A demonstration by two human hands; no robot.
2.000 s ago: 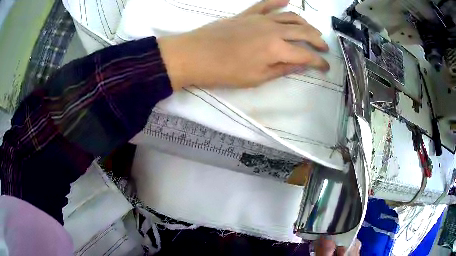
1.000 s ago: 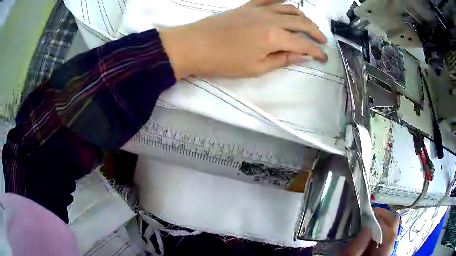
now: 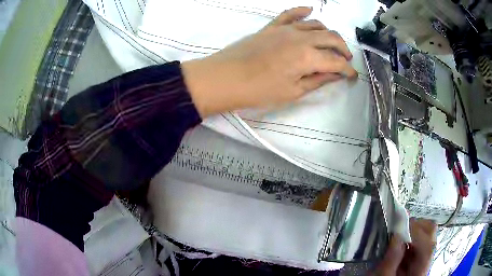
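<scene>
My left hand [image 3: 270, 67] lies flat on the white jeans panel [image 3: 302, 126], fingers a little spread, near the panel's right edge. The panel has double rows of dark topstitching. The shiny curved waistband folder [image 3: 353, 226] stands at the panel's lower right corner. The plain white waistband strip [image 3: 243, 221] runs into it from the left. My right hand [image 3: 412, 248], cut off by the bottom edge, pinches the narrow white strip end [image 3: 398, 213] just right of the folder. The dark presser foot area [image 3: 372, 35] is at the upper right, partly hidden.
A measuring scale [image 3: 216, 164] runs along the table edge below my left forearm. The cream machine head [image 3: 415, 21] is at the upper right. Red-handled snips [image 3: 460, 178] lie on the bed. A blue bin [image 3: 465, 259] is at the lower right. White cloth pieces [image 3: 116, 232] lie at the lower left.
My right hand has come up from below the folder to its right side and pinches the strip end there. My left hand stays on the panel; the panel has shifted slightly downward in view.
</scene>
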